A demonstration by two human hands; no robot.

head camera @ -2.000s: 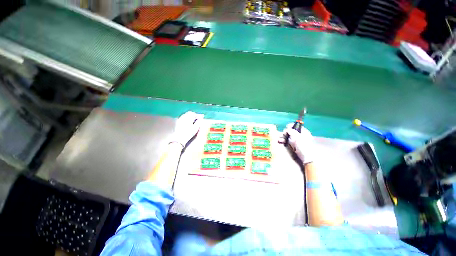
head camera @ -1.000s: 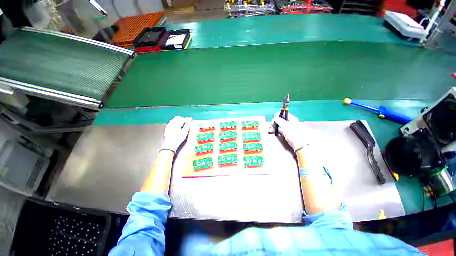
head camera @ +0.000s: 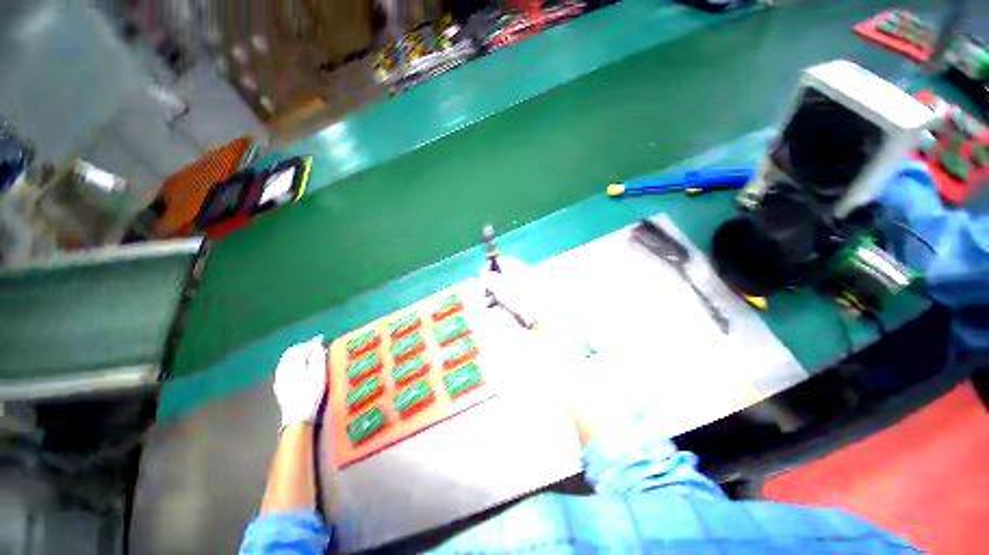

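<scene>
The red-orange board tray (head camera: 439, 413) lies on the bare metal sheet, with several small green circuit boards (head camera: 412, 370) in rows on it. My left hand (head camera: 300, 382), in a white glove, rests at the tray's left edge; I see nothing in it. My right hand (head camera: 512, 295), also gloved and washed out by glare, is at the tray's upper right corner. It holds the side cutters (head camera: 491, 247), whose jaws point away from me. The fingers of the right hand are blurred.
A soldering iron (head camera: 678, 184) lies beyond the sheet. A long black handled item (head camera: 689, 273) lies on the sheet at right. A white box with a black grille (head camera: 846, 136) stands beside a coworker's blue sleeve (head camera: 960, 255). The green conveyor (head camera: 434, 184) runs along the far side.
The view has swung to the right and tilted, bringing the coworker's sleeve and more red trays into sight. My hands keep their places at the tray, the right still with the cutters.
</scene>
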